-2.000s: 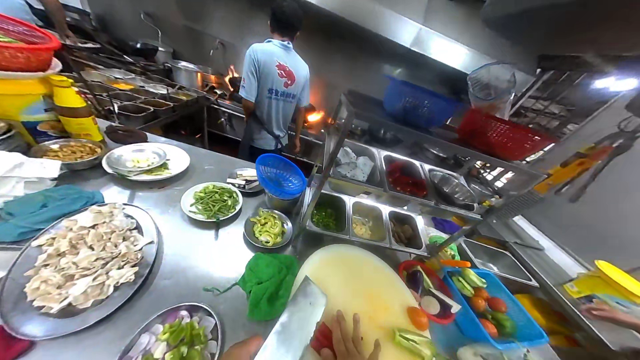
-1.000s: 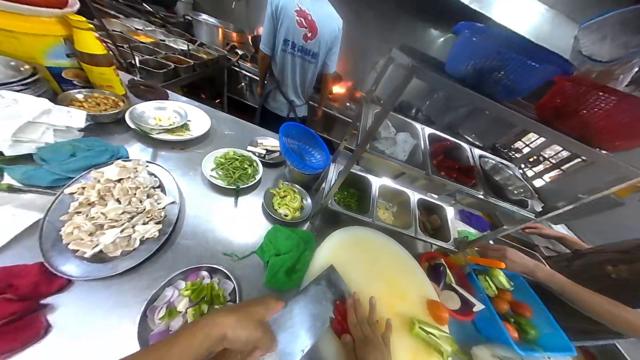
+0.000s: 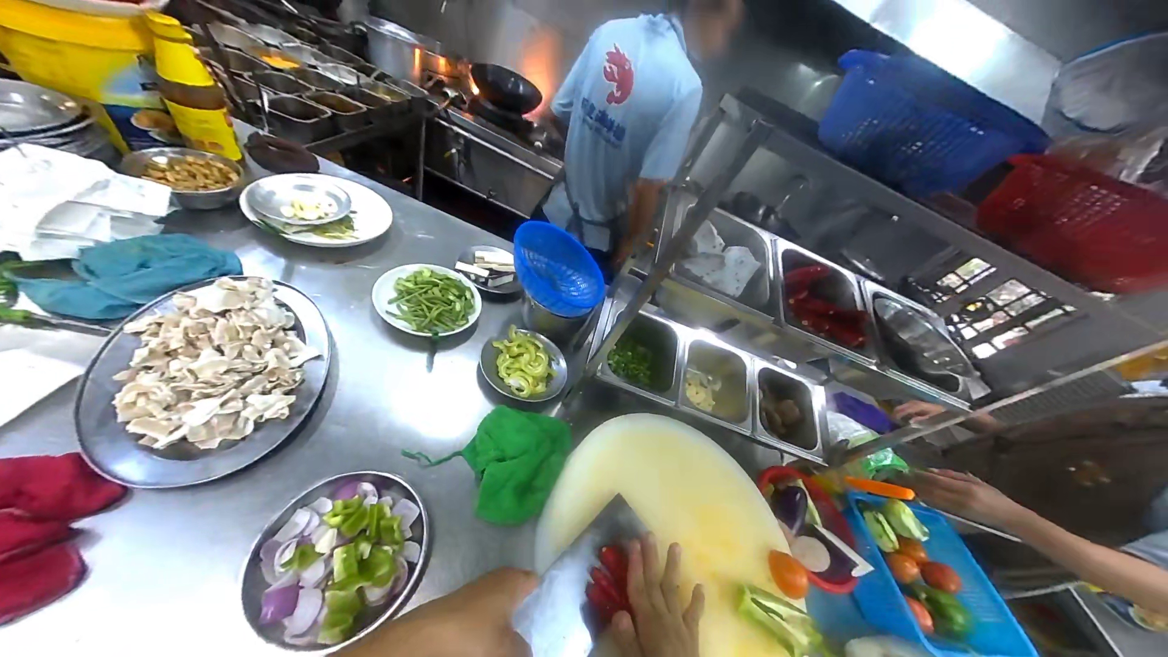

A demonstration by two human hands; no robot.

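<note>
My left hand [image 3: 474,613] is at the bottom centre, closed on a broad cleaver [image 3: 579,575] at its handle end. The blade lies low over a round pale cutting board [image 3: 684,493]. Against the blade are red pepper pieces [image 3: 610,579], and my right hand [image 3: 655,598] rests on them with its fingers spread. A green pepper piece [image 3: 776,619] and a small tomato [image 3: 787,574] lie at the board's right edge. To the left, a steel plate holds cut onion and green pepper [image 3: 342,557]. A green cloth [image 3: 522,465] touches the board's upper left side.
A steel platter [image 3: 315,383] of pale sliced food stands left. Behind are plates of green beans [image 3: 429,301] and sliced greens [image 3: 524,363]. Right are a blue vegetable basket [image 3: 981,593], steel pans [image 3: 716,379] under a shelf, and a co-worker's arm [image 3: 995,506]. Another person stands at the stove.
The cleaver has moved from the board's lower left onto the board beside the red pepper. A co-worker's arms have come in at the right. The person at the stove has turned, and a wok now shows there.
</note>
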